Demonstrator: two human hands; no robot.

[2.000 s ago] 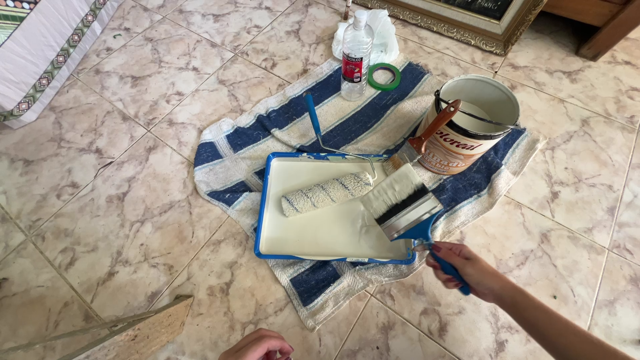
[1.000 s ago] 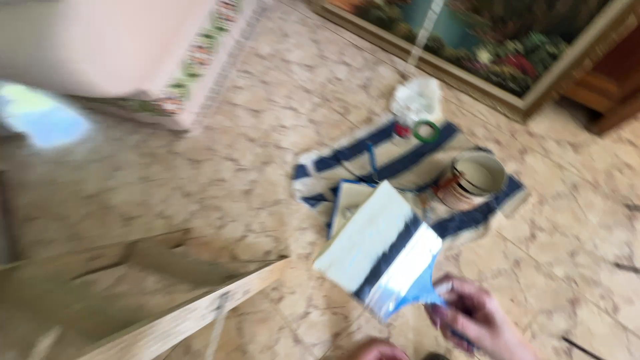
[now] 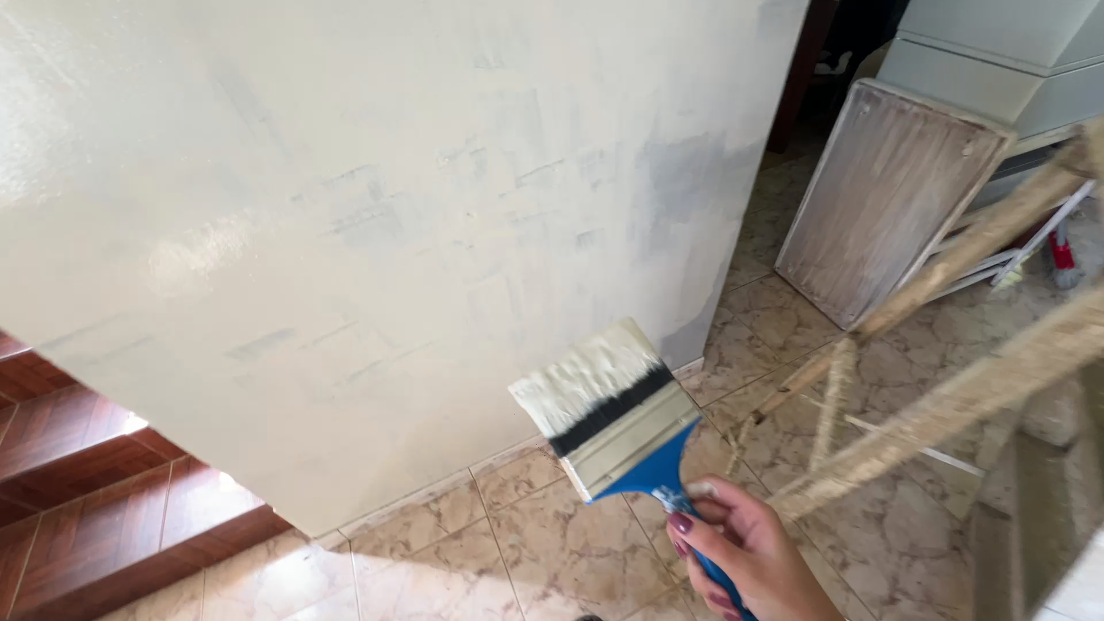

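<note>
My right hand [image 3: 733, 548], at the lower right, grips the blue handle of a wide flat paintbrush [image 3: 617, 414]. Off-white paint coats the bristle ends, while a black band of bristle shows beside the metal ferrule. The brush points up and left, in front of the lower part of a wall [image 3: 414, 241]. Whether the bristles touch the wall cannot be told. Wet-looking cream paint covers much of the wall, with grey-blue patches showing through near its right edge. My left hand is out of view.
Red-brown tiled stairs [image 3: 112, 483] rise at the lower left. A wooden stepladder [image 3: 949, 405] stands on the right over the marbled tile floor [image 3: 561, 535]. Behind it, a worn wooden panel [image 3: 897, 198] leans against pale grey furniture [image 3: 992, 78].
The view has swung from the paint tray, roller and bucket on the striped towel to the wall. The brush in my right hand has left the tray. My left hand has gone out of view.
</note>
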